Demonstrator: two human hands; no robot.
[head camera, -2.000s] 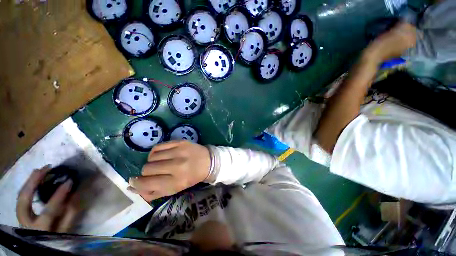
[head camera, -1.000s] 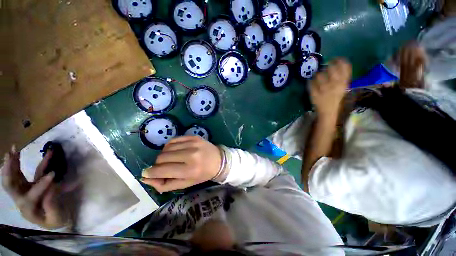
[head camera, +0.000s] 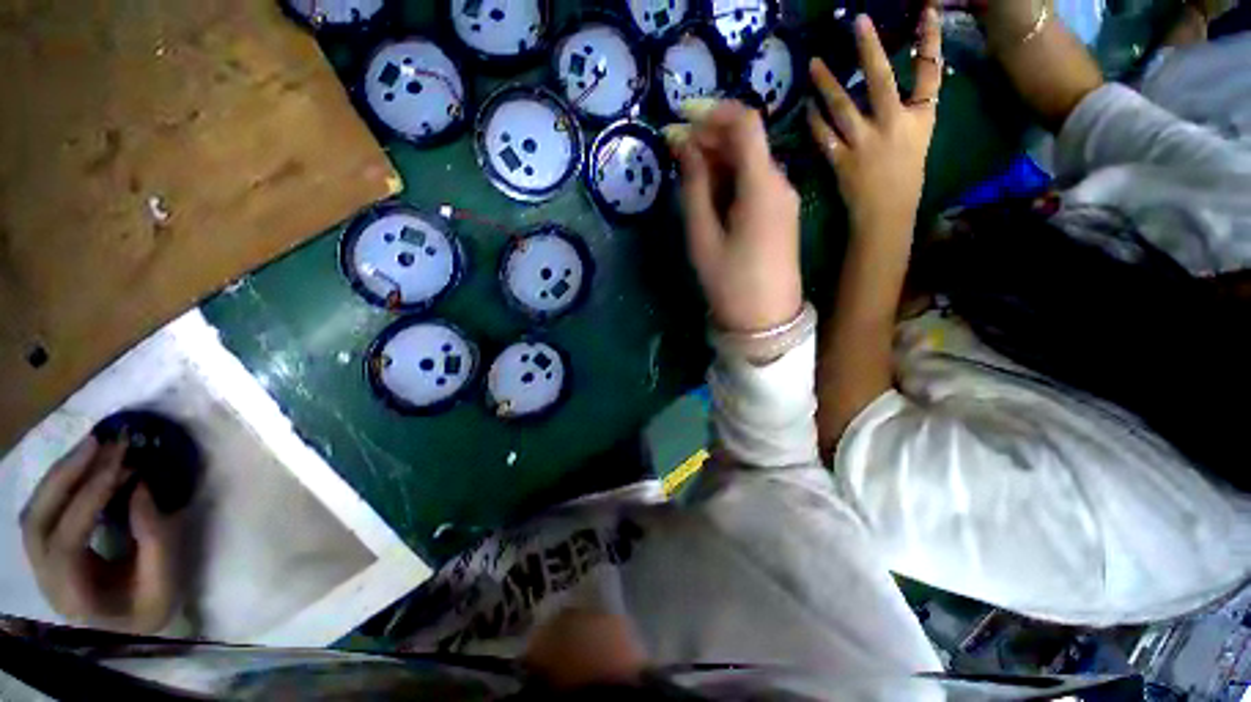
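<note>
My left hand (head camera: 103, 535) is at the lower left over the white board, with its fingers around a black round housing (head camera: 168, 460). The housing's inside is too dark to make out. My right hand (head camera: 741, 220) reaches up among the units, blurred, with pale fingertips near the right side of a unit (head camera: 628, 170) with a black ring and pale disc. Whether it holds anything cannot be told. Several similar units stand around, such as one nearer me (head camera: 526, 379) and one beside it (head camera: 423, 365).
A white board (head camera: 398, 565) lies under my left hand, and a brown sheet (head camera: 179, 178) lies at the upper left. A neighbour's spread hand (head camera: 885, 144) is close to the right of mine. Another person's arm (head camera: 1036, 62) is at the upper right.
My right hand has moved from beside the white board up and right to the group of units. My left hand's fingers have closed around the black housing. The neighbour's hand has moved up and spread.
</note>
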